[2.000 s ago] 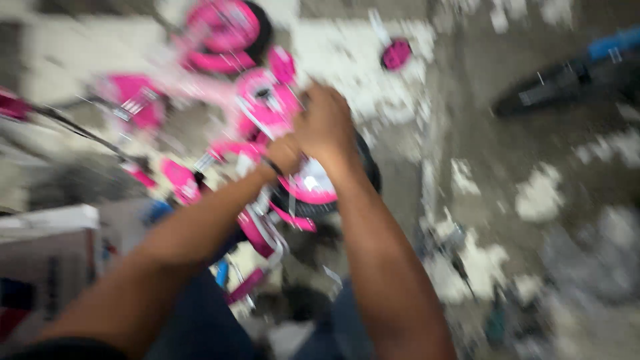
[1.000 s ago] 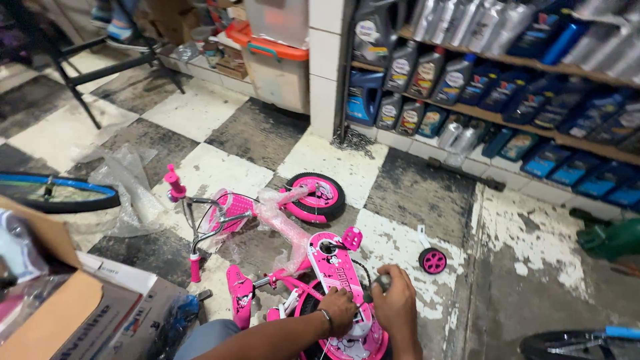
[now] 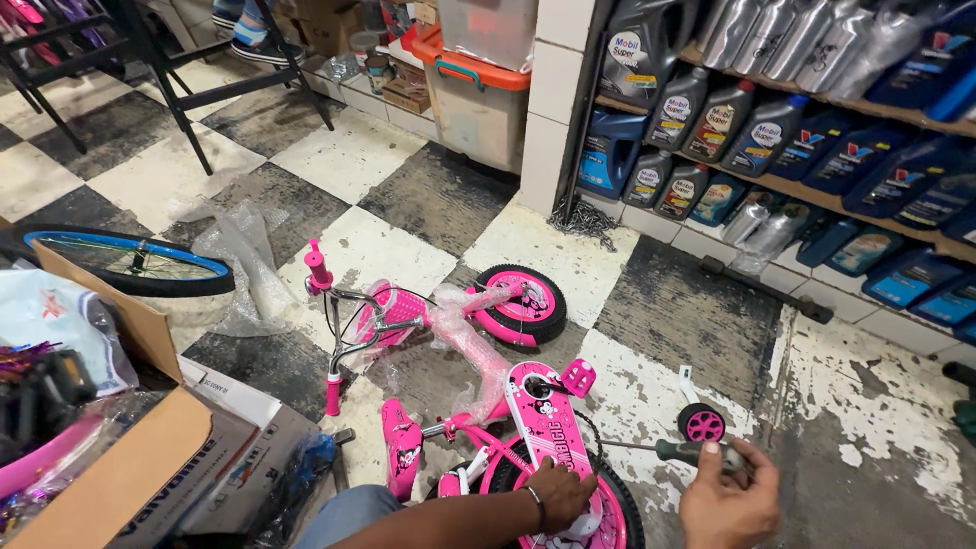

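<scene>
A pink child's bicycle [image 3: 484, 366] lies on its side on the checkered floor, its frame wrapped in bubble wrap. My left hand [image 3: 560, 492] rests on the pink and white chain guard [image 3: 545, 423], over the rear wheel, fingers bent; whether it grips anything is hidden. In my right hand [image 3: 728, 496] is a screwdriver [image 3: 679, 451], held by its dark handle, its shaft pointing left toward the bicycle chain [image 3: 591, 438]. Just beyond that hand, a small pink and black training wheel [image 3: 701, 423] with a white bracket lies on the floor.
An open cardboard box [image 3: 130, 473] stands at the lower left, near a blue-rimmed wheel [image 3: 130, 259] and loose bubble wrap [image 3: 248, 267]. Oil bottles fill shelves [image 3: 808, 175] at the upper right. A metal bar [image 3: 766, 290] lies below them. A person's foot [image 3: 267, 52] shows behind a black stool [image 3: 229, 95].
The right hand has moved away from the chain guard to the right, with the screwdriver now plainly seen in it. The left hand stays at the chain guard.
</scene>
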